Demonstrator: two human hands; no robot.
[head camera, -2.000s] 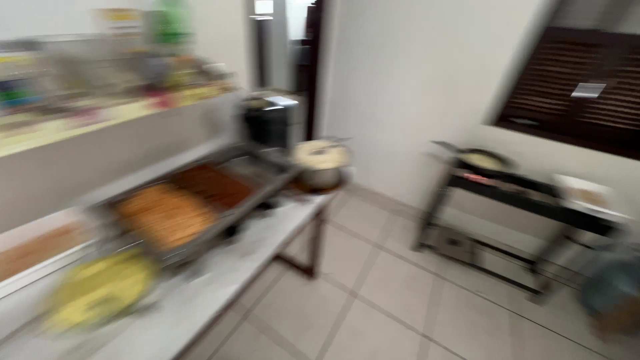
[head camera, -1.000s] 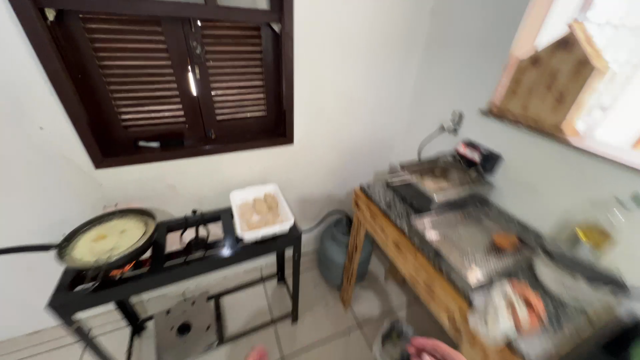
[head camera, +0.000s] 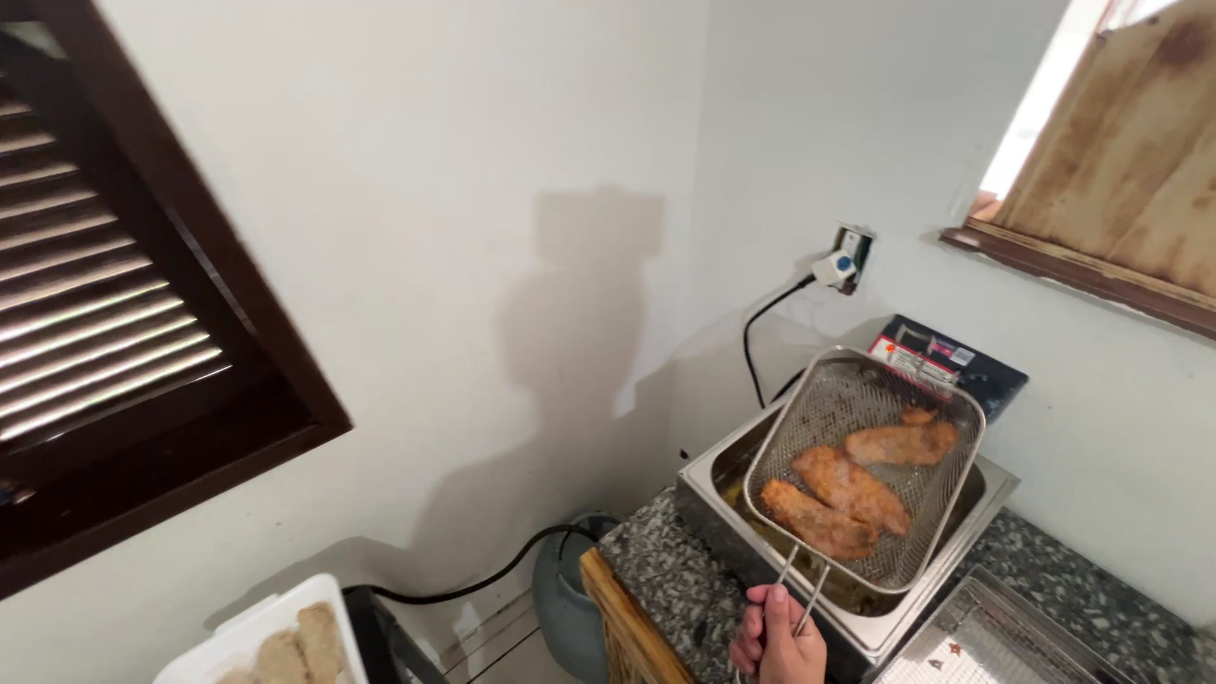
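Observation:
My right hand (head camera: 779, 636) grips the wire handle of a metal mesh fryer basket (head camera: 936, 508) from below. The basket is tilted above the oil well of a stainless steel deep fryer (head camera: 698, 470). Several browned, fried pieces of food (head camera: 850, 489) lie in it, three of them large. Dark oil shows below the basket's near end. My left hand is not in view.
The fryer stands on a granite counter (head camera: 655, 560) beside a wire rack on a tray (head camera: 997, 636). Behind it are a dark box (head camera: 1002, 375) and a plugged-in cord (head camera: 750, 332). A gas cylinder (head camera: 565, 608) and white tub of pale pieces (head camera: 328, 589) are at lower left.
The view has swung right and closer to the fryer. My right hand now holds the basket up, tilted over the fryer.

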